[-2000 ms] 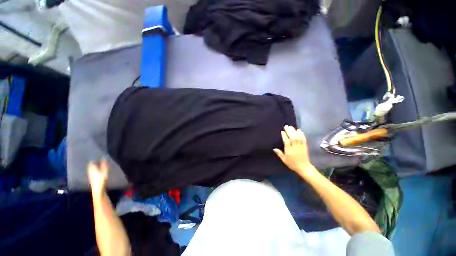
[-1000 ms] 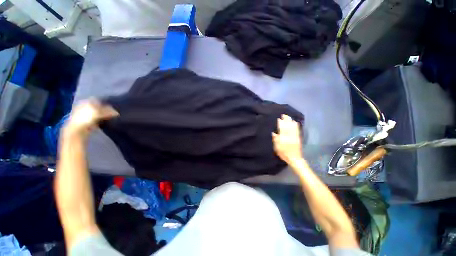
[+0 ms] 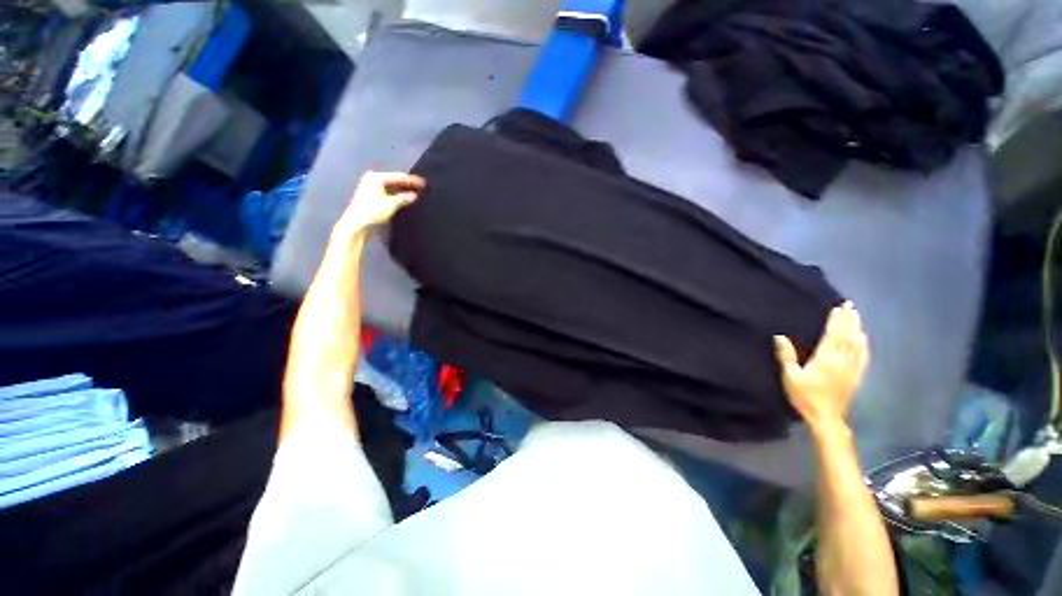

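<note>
A black garment (image 3: 617, 274) lies spread slantwise over the grey padded table (image 3: 466, 76), its far left edge bunched by the blue bar. My left hand (image 3: 384, 198) is at the garment's left edge, fingertips together on the cloth's edge, pinching it. My right hand (image 3: 829, 363) lies flat on the garment's right end, fingers straight and thumb apart. The steam iron (image 3: 949, 495) rests beyond the table's right front corner, its wooden handle showing. Any padded arm inside the garment is hidden.
A crumpled black pile (image 3: 827, 82) lies at the far right of the table. A blue support bar (image 3: 567, 64) stands at the far edge. Pale blue folded garments (image 3: 64, 437) and dark cloth are at left. A green bag (image 3: 794, 547) is below the iron.
The view has turned, so the table appears slanted. The garment's left end, lifted and blurred a second ago, now lies flatter. My right hand has opened from a closed grip to flat.
</note>
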